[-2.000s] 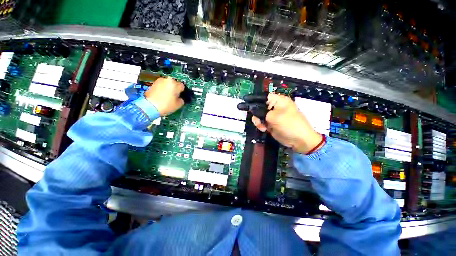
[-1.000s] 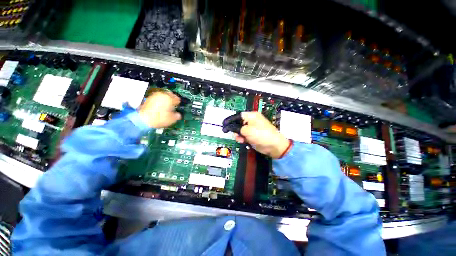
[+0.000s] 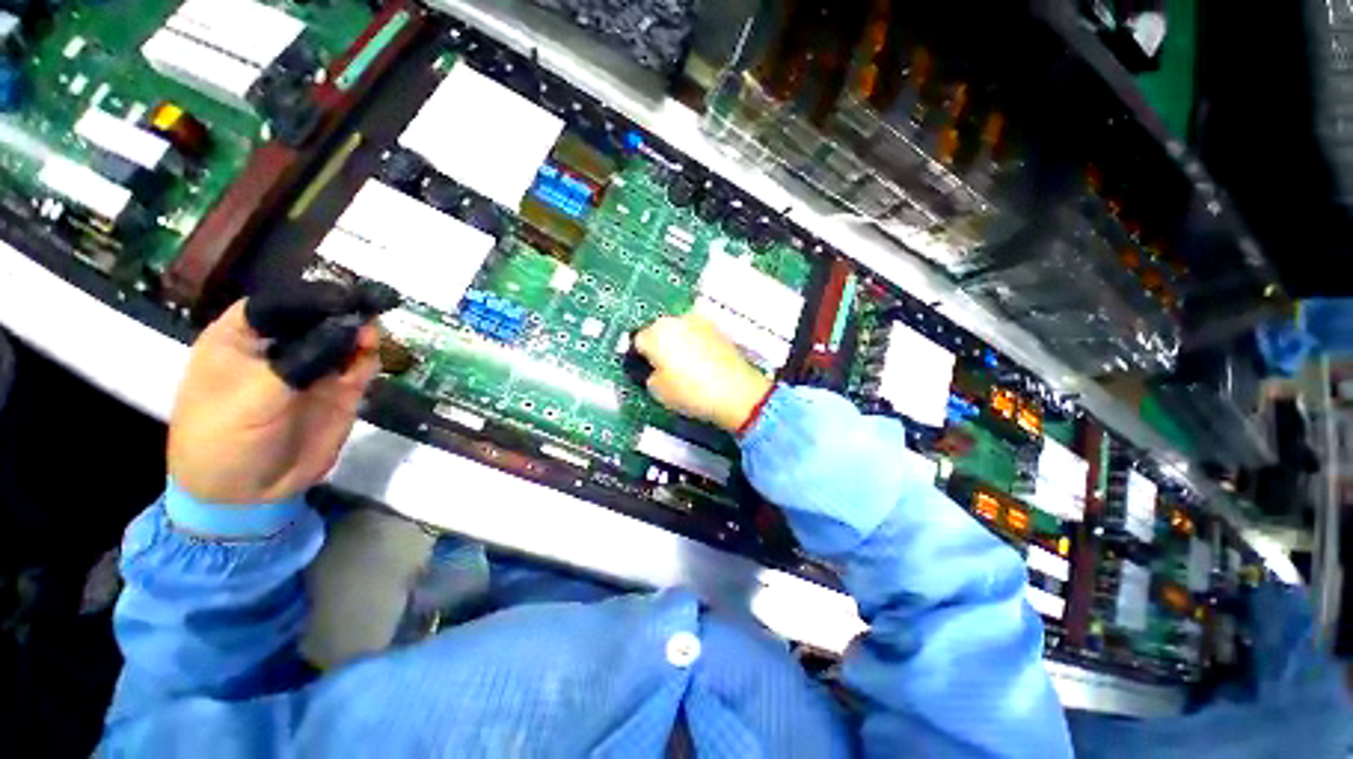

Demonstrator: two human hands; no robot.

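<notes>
A green circuit board (image 3: 519,371) lies in a dark carrier in front of me, with white blocks (image 3: 482,134) and blue components (image 3: 564,189) on it. My left hand (image 3: 252,415) is turned up over the board's near left edge. Its black-covered fingers are curled together, and I cannot tell whether something small is between them. My right hand (image 3: 698,371) is low over the middle of the board, beside a white block (image 3: 749,304). Its black-tipped fingers point down and left at the board; what they hold or touch is hidden.
Silvery rails (image 3: 505,527) run along both sides of the boards. More boards lie left (image 3: 223,126) and right (image 3: 979,430), with red-brown crossbars (image 3: 252,208) between them. Clear trays with orange-wound parts (image 3: 890,148) are behind the far rail. A blue-clothed person's sleeve (image 3: 1324,338) shows at far right.
The view has turned and shifted, so the line slants down to the right. My left hand has left the board's middle for its near left edge. My right hand has moved to the board's middle.
</notes>
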